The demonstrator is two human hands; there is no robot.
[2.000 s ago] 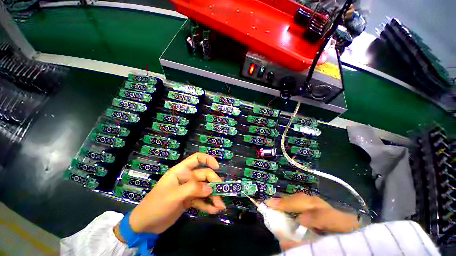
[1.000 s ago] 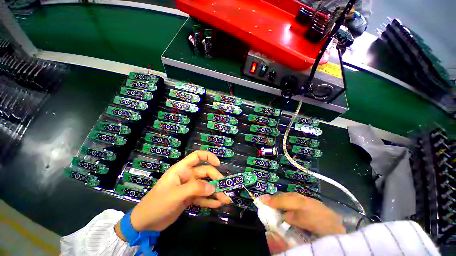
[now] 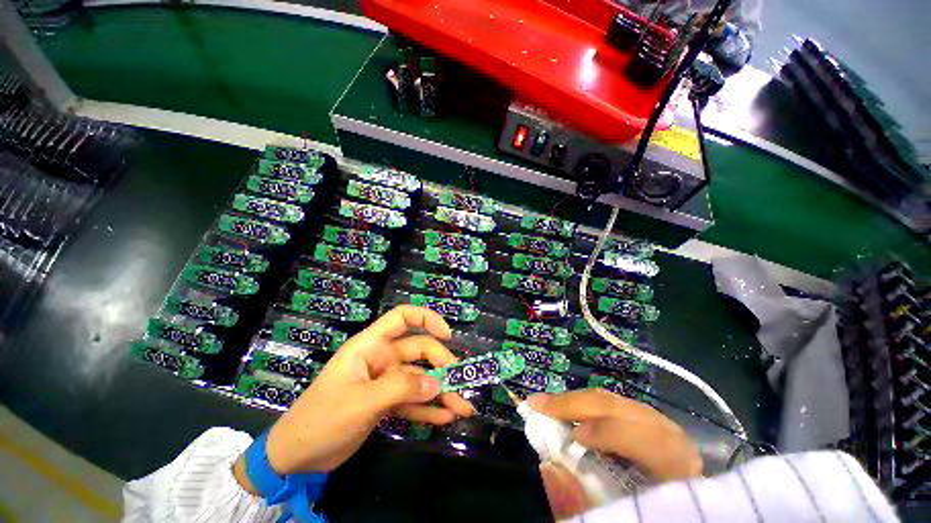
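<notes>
My left hand [image 3: 357,393], bare with a blue wrist strap [image 3: 281,480], holds a green circuit board [image 3: 478,372] by its left end between thumb and fingers. The board has a black middle with white ring-like marks and tilts up to the right. My right hand [image 3: 628,434] grips a white dispenser [image 3: 556,444]. Its thin needle tip [image 3: 513,396] points at the board's lower right edge; whether it touches is too small to tell. The sleeve hides part of my right hand.
Columns of circuit boards [image 3: 352,240] lie on the dark mat. A pale cable [image 3: 664,358] curves down from a grey control box [image 3: 572,153] with a lit red switch. A red tray [image 3: 490,51] sits on the box. A grey bag [image 3: 791,327] and dark racks [image 3: 888,358] stand at right.
The held board has tilted up at its right end since the oldest frame. The dispenser and my right hand have shifted slightly left and have since moved only a little.
</notes>
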